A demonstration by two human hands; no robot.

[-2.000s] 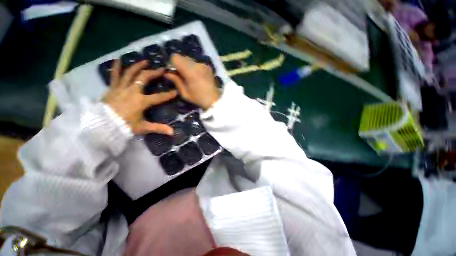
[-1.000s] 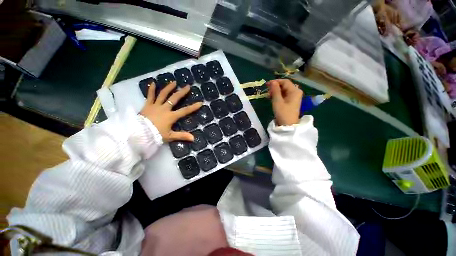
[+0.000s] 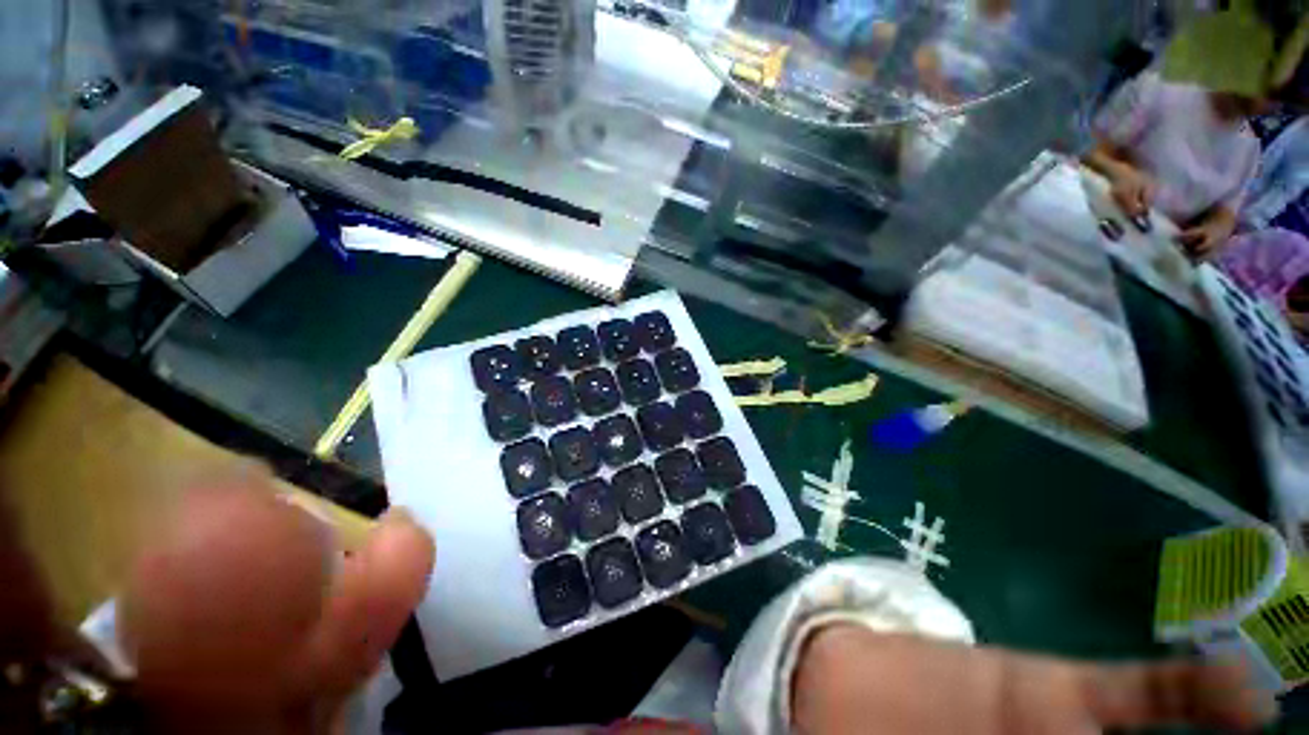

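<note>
Black moulded parts (image 3: pixel 639 491) lie in a grid on a white sheet (image 3: pixel 445 503), tilted on the green bench. Small pale dots show on several parts. My left hand (image 3: pixel 273 603) is large and blurred at the lower left, left of the sheet; its grip cannot be made out. My right hand (image 3: pixel 991 692) is low at the bottom edge, right of the sheet, partly cut off and blurred. Its fingers reach to the right and nothing shows in it. Neither hand appears to touch the parts.
Cream tape strips (image 3: pixel 811 391), a blue-handled tool (image 3: pixel 907 428) and white sprue pieces (image 3: pixel 833 495) lie right of the sheet. A green and white fan (image 3: pixel 1220 574) stands far right. An open carton (image 3: pixel 201 230) and long yellow strip (image 3: pixel 402 352) are left. Clear plastic and people are behind.
My left hand has left the black parts and moved down-left, near the camera. My right hand has moved from the tape strips to the bottom edge. The view has tilted up.
</note>
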